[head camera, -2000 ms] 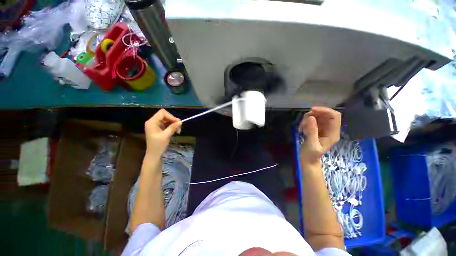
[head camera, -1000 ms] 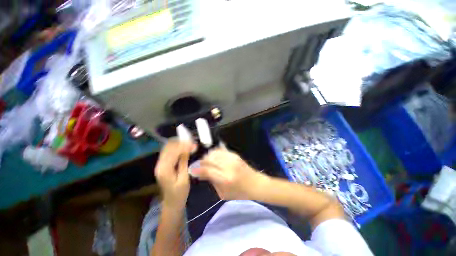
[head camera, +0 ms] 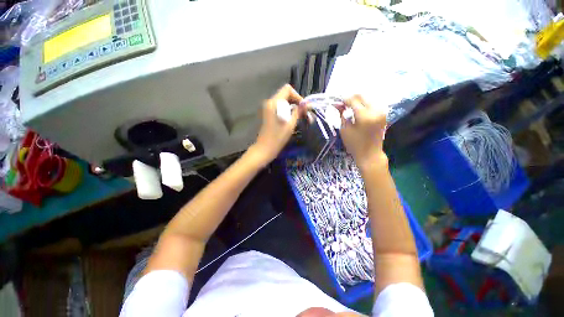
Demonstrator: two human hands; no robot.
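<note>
My left hand [head camera: 279,124] and my right hand [head camera: 366,127] are raised over the far end of the blue crate, beside the machine's right side. They hold a coiled cable [head camera: 324,101] between them, with loose white strands hanging down. A white piece shows at the fingers of each hand. The winding posts [head camera: 158,176] on the machine head stand still with no cable around them. The blue crate [head camera: 315,238] holds many white coils.
The pale grey machine [head camera: 185,80] with its yellow display stands ahead and left. A second blue crate [head camera: 456,179] with larger loops is at right. Plastic bags [head camera: 427,56] lie beyond my hands. A red holder [head camera: 37,167] is at far left. A thin cable crosses near my lap.
The view has swung right. Both hands have left the winding posts with the coiled cable and moved right, over the crate. The posts, spinning two seconds ago, are now still and bare.
</note>
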